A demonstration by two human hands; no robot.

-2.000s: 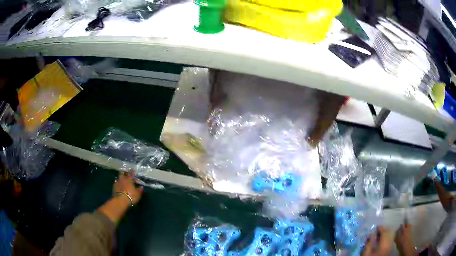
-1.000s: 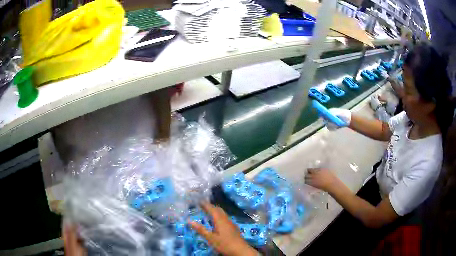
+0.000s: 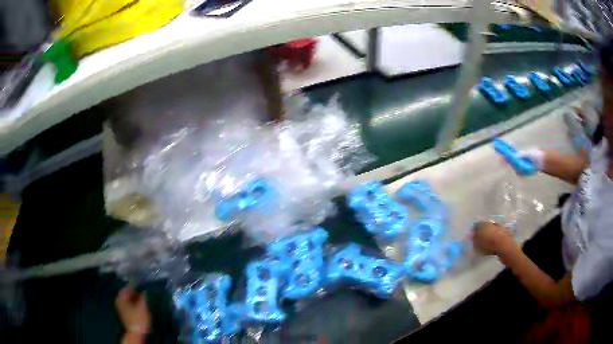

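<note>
My left hand [image 3: 133, 312] is at the lower left, blurred, its fingertips just below a crinkled clear bag [image 3: 144, 259]; I cannot tell whether it grips it. My right hand is out of view. Several bagged blue products [image 3: 296, 262] lie spread on the dark green bench in front of me, to the right of my hand. One more bagged blue product [image 3: 247, 199] lies on the heap of clear bags [image 3: 201, 161] in the open supply box.
A white shelf [image 3: 269, 32] crosses above, with a yellow bag [image 3: 121, 23] and green spool [image 3: 62, 60]. A post [image 3: 464, 87] stands at the right. A person [image 3: 591, 215] there holds a blue product [image 3: 514, 158]. Unbagged blue products [image 3: 516, 86] line the far belt.
The view has turned right since the first frame, then slightly back. My right hand, over the blue products a second ago, has left the picture. The clear bags held up in front are lower.
</note>
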